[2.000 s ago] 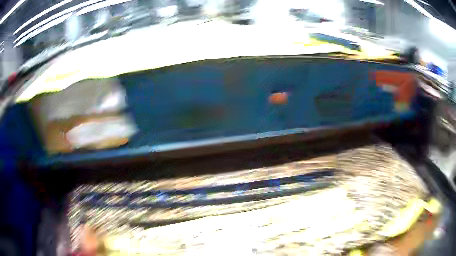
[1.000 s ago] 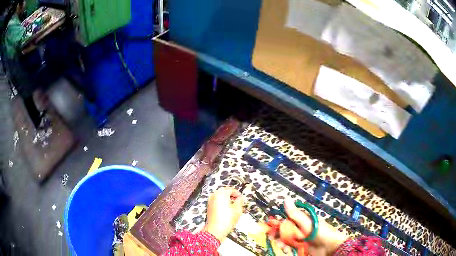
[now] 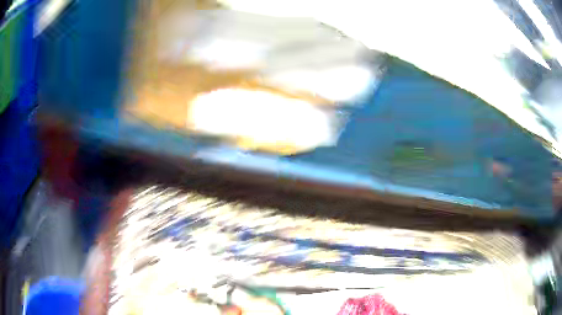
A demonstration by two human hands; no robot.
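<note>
The view is strongly blurred. Leopard-print material (image 3: 142, 246) covers the press bed. The long dark-blue cutting die (image 3: 382, 253) lies across it. My right hand (image 3: 256, 304) is small and blurred at the bottom edge, around scissors with green and orange handles (image 3: 277, 296). The scissor blades are hard to make out and seem to point left over the material. A red patterned sleeve (image 3: 371, 306) shows to the right of the hand. I cannot make out my left hand.
The blue press beam (image 3: 425, 117) spans above the bed, with blurred papers (image 3: 259, 120) at its left. A green button (image 3: 414, 154) shows on it. The blue tub (image 3: 54, 296) is at the lower left, beside the reddish-brown pad edge (image 3: 98, 271).
The view has swung right and up from the tub side. The tub has slid to the lower left corner. My left hand has dropped from sight, and my right hand is lower in the picture.
</note>
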